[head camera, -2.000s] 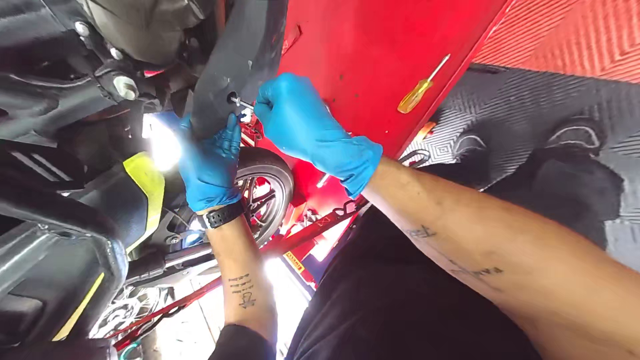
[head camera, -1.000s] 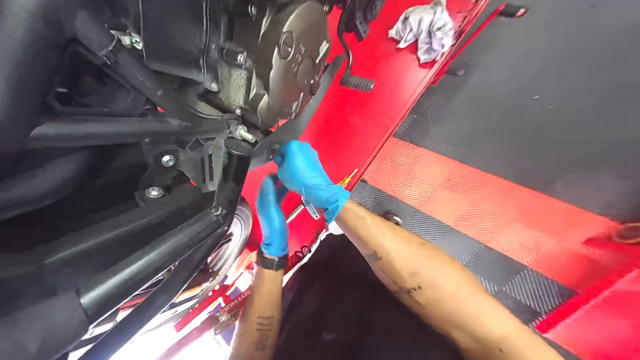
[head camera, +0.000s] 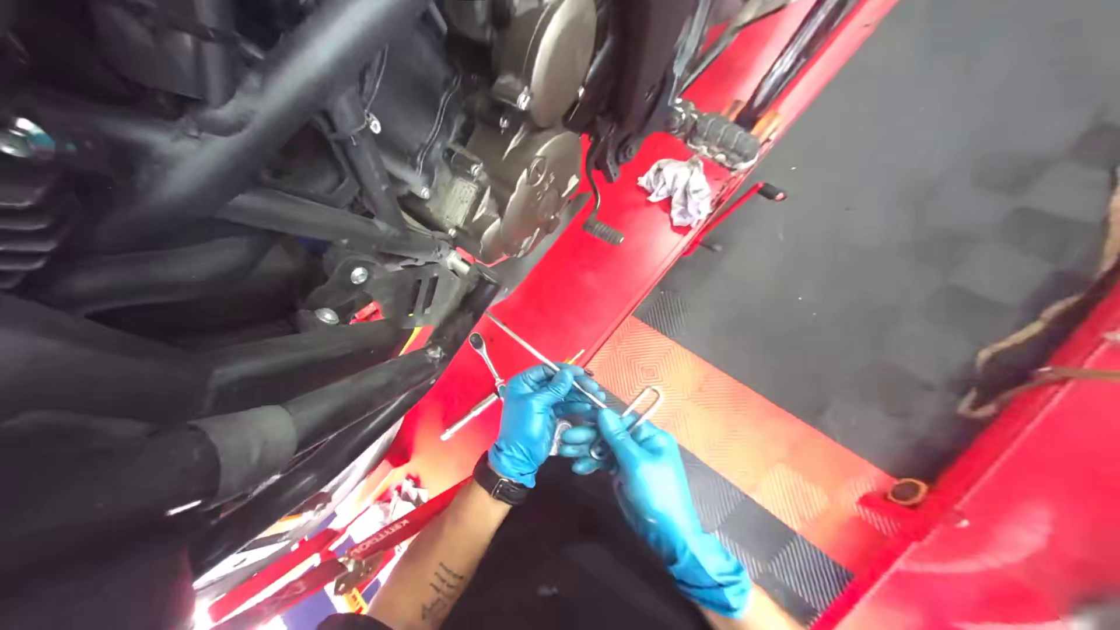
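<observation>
Both hands wear blue gloves and are close together below the motorcycle's frame. My left hand (head camera: 530, 418) grips a long thin metal rod (head camera: 525, 344), whose far end points up and left toward the bike. In my right hand (head camera: 649, 472) is a bent metal piece with a looped end (head camera: 646, 404); whether it joins the rod is hidden by the fingers. A ratchet (head camera: 483, 354) shows just beyond my left hand, with a metal bar (head camera: 469, 417) beside it on the red lift platform. The engine cover (head camera: 535, 188) is above the hands.
A crumpled rag (head camera: 681, 188) lies on the red lift platform (head camera: 560, 289), near the gear lever (head camera: 604, 231) and a footpeg (head camera: 717, 136). Black frame tubes (head camera: 306, 219) fill the left. A red surface (head camera: 1032, 516) stands at lower right, above patterned floor tiles (head camera: 726, 411).
Both hands have come away from the underside of the bike and now hold the rod and bent piece between them. The view has shifted considerably.
</observation>
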